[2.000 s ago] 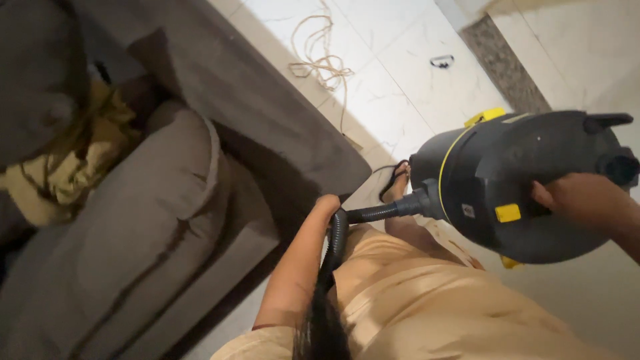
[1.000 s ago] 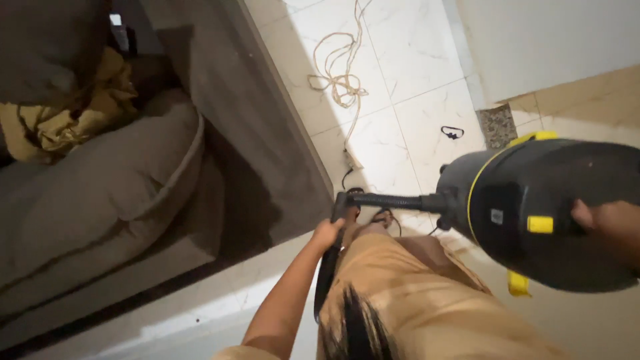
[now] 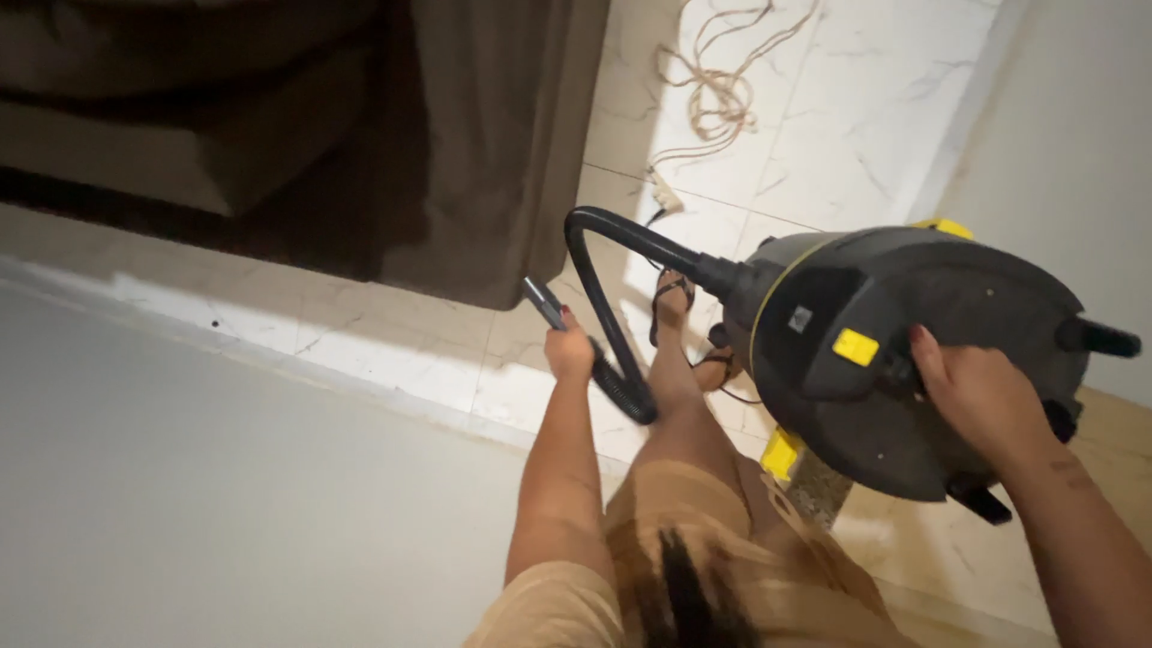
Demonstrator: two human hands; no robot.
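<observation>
My right hand (image 3: 976, 396) grips the top of a black canister vacuum cleaner (image 3: 864, 360) with yellow latches, which hangs tilted above the floor at the right. A bent black hose (image 3: 598, 288) runs from its side toward my left hand (image 3: 569, 351). That hand is closed around the hose's free end, with the grey metallic-looking end piece (image 3: 542, 299) sticking out past my fingers near the sofa's corner. The handle under my right fingers is mostly hidden.
A dark sofa (image 3: 486, 162) fills the upper left. On the tiled floor lies a tangled beige cord (image 3: 720, 99) with a plug-like end (image 3: 666, 193). Pale walls stand at the lower left and right. My sandalled feet (image 3: 673, 306) are below the hose.
The view has shifted along the sofa toward the lower-left wall. The hose, earlier bunched at my left hand, now forms a longer bend, and its end piece shows.
</observation>
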